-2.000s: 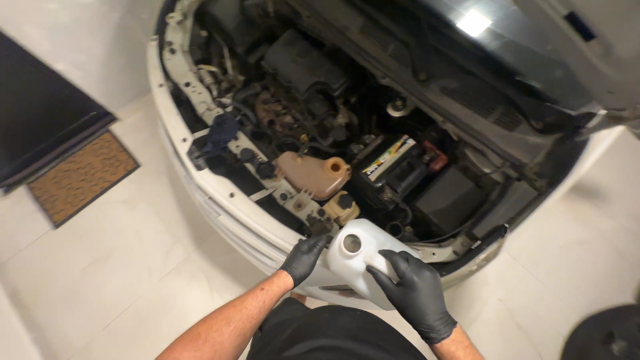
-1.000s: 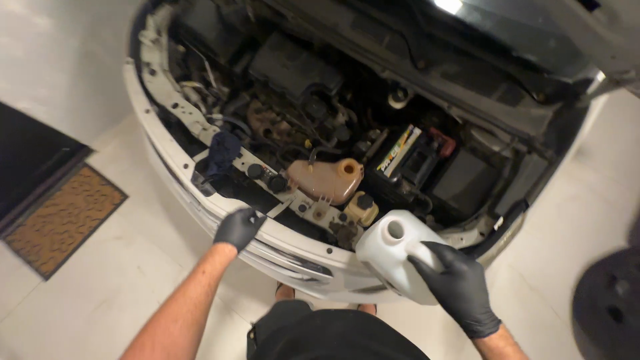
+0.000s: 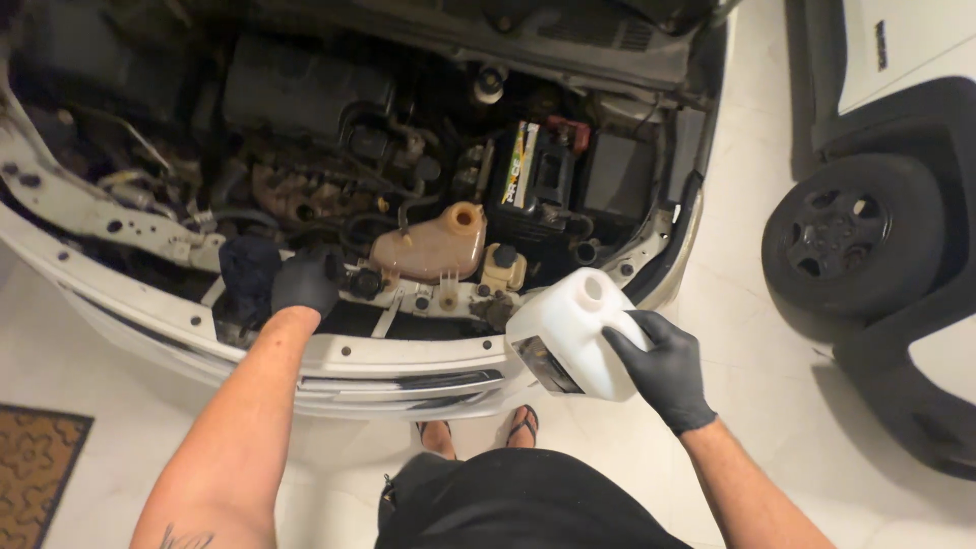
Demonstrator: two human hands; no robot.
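My right hand [image 3: 663, 370], in a black glove, grips the handle of a white plastic jug [image 3: 568, 335] whose mouth is uncapped. The jug is over the car's front edge. My left hand [image 3: 306, 284], also gloved in black, is at the front crossmember beside a dark cloth [image 3: 248, 276] and a black round cap [image 3: 364, 283]; its fingers are partly hidden, and whether it holds anything is unclear. Between my hands sits a brownish translucent coolant reservoir [image 3: 431, 248] with its filler neck uncovered. A smaller yellowish reservoir with a black cap [image 3: 503, 265] stands right of it.
A car battery [image 3: 534, 171] lies behind the reservoirs, with the engine cover [image 3: 305, 91] to the left. The white front bumper [image 3: 412, 358] runs between me and the engine bay. A second vehicle's wheel [image 3: 846, 232] is at right, and a brown mat [image 3: 38, 465] at lower left.
My left hand has moved from beside the jug, over the bumper, to the crossmember by the dark cloth. My right hand still holds the jug. The view has shifted closer to the engine bay.
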